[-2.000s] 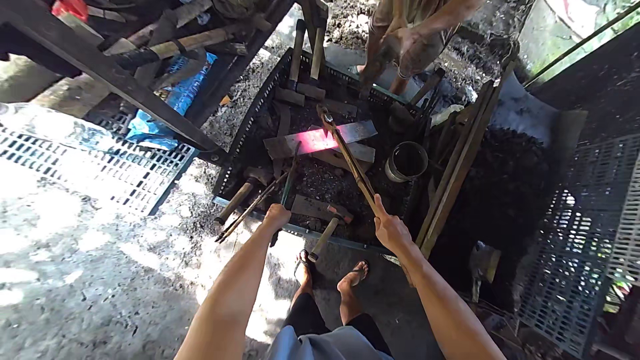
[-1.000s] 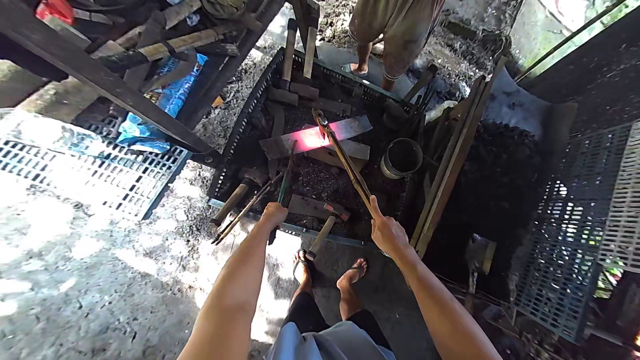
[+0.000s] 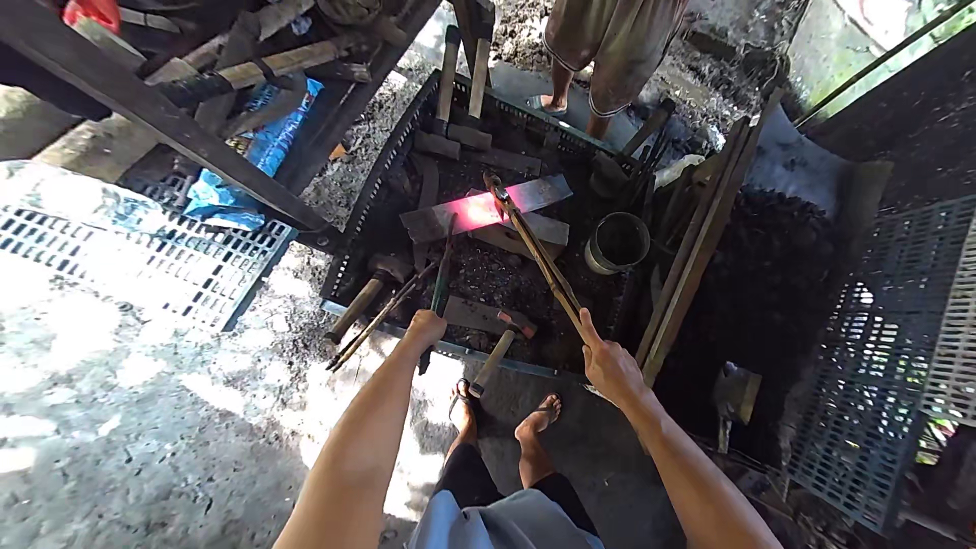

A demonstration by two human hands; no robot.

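A flat steel bar (image 3: pixel 476 210), glowing pink-orange in the middle and grey at both ends, lies tilted over other metal pieces in the low dark bin. My right hand (image 3: pixel 610 368) is closed round the long handles of blacksmith's tongs (image 3: pixel 543 259), whose jaws are at the bar just right of the glow. My left hand (image 3: pixel 427 328) grips a thin green-handled tool (image 3: pixel 442 284); its dark tip reaches the bar's lower edge near the glow. Whether that tip touches the bar is not clear. A hammer (image 3: pixel 497 354) with a reddish head rests across the bin's near edge, between my hands.
Several hammers (image 3: pixel 450 91) stand at the bin's back left. A metal can (image 3: pixel 618 242) and wooden boards (image 3: pixel 698 252) are at the right, beside dark charcoal (image 3: pixel 778 297). Another person's legs (image 3: pixel 595 76) show behind the bin. A wooden rack (image 3: pixel 152 114) is at the left.
The other person, bent with hands showing near the bin two seconds ago, now shows only legs and shorts. My hands and the glowing bar have hardly moved.
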